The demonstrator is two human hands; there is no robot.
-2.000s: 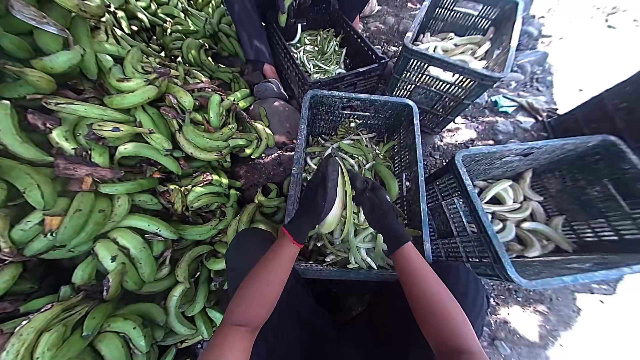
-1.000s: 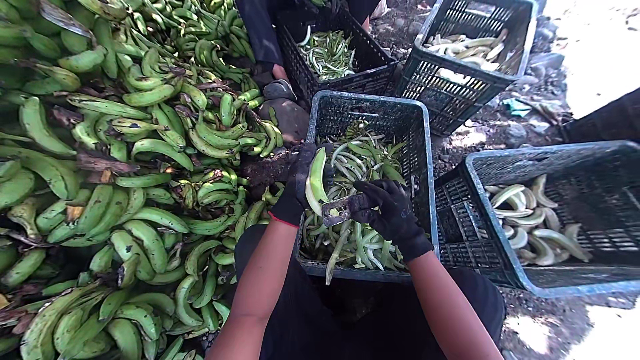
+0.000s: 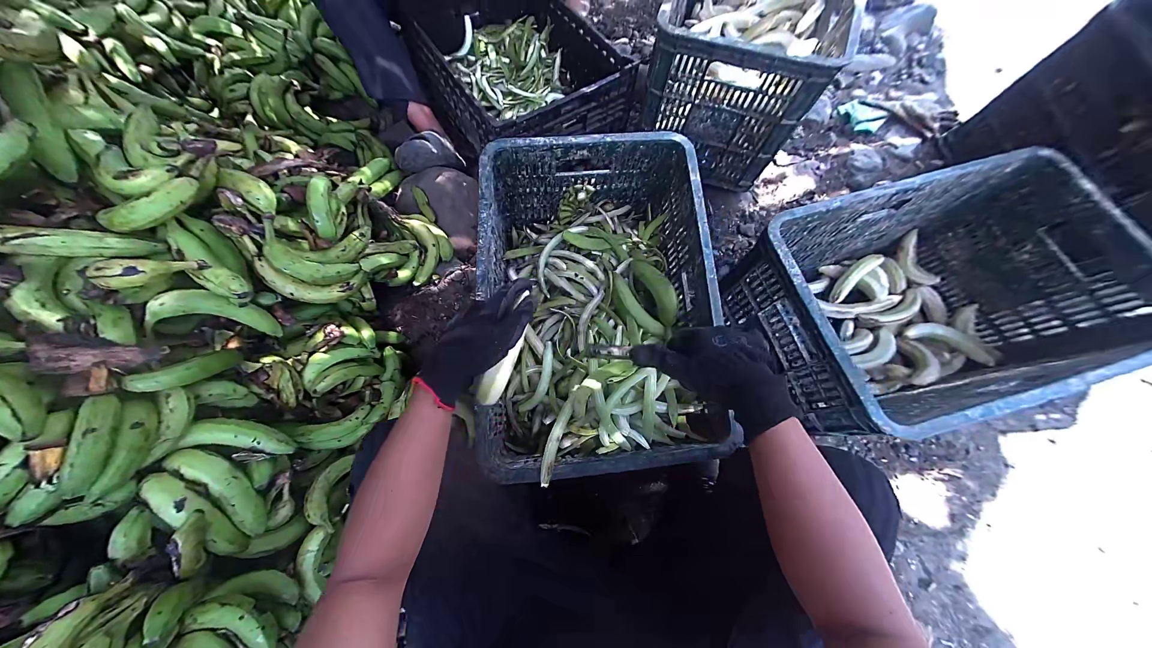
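My left hand (image 3: 477,342), in a black glove with a red cuff, holds a pale peeled plantain (image 3: 501,371) at the left side of the middle plastic crate (image 3: 489,216). My right hand (image 3: 729,369), also in a black glove, is over the crate's right rim, its fingers around the handle end of a small knife (image 3: 612,351) whose blade points left over the peels. Green plantain peels (image 3: 576,306) fill much of the crate, and green plantains (image 3: 655,292) lie among them on the right.
Green plantains (image 3: 216,310) are heaped at the left. Peeled plantains lie in the right crate (image 3: 990,396) and the upper crate (image 3: 720,108). A black crate (image 3: 576,103) holds peels, beside a person's leg (image 3: 373,49). Stones (image 3: 441,198) lie near the middle crate.
My hands have moved apart. The plantain in my left hand showed green skin one second ago and now looks pale. My right hand with the knife has moved right, away from it.
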